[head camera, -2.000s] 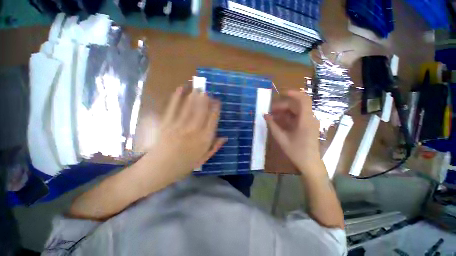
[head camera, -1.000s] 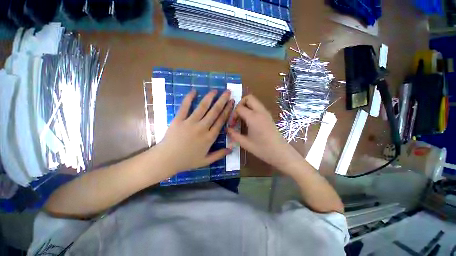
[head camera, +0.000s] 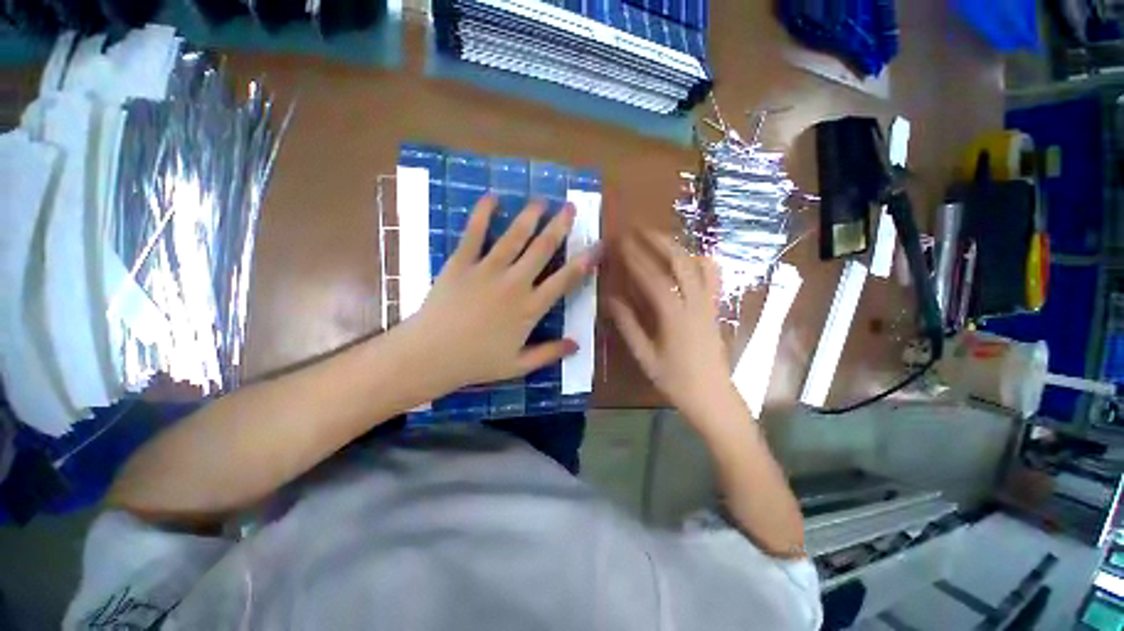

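The blue solar cell panel lies flat near the bench's front edge, a white strip along its left side and another white strip along its right. A thin silver ladder-like ribbon sticks out beyond the left edge. My left hand lies spread, palm down, on the panel, fingertips reaching the right strip. My right hand is just right of the panel, blurred, fingers bent; whether it holds anything cannot be told.
Long silver ribbons and curved white strips lie left. A panel stack is at the back. A spiky short-ribbon heap, loose white strips, a black stand and the soldering iron are right.
Since two seconds ago my left hand has moved from the panel's left part towards its right. Since one second ago my right hand has moved off the right strip, away to the right.
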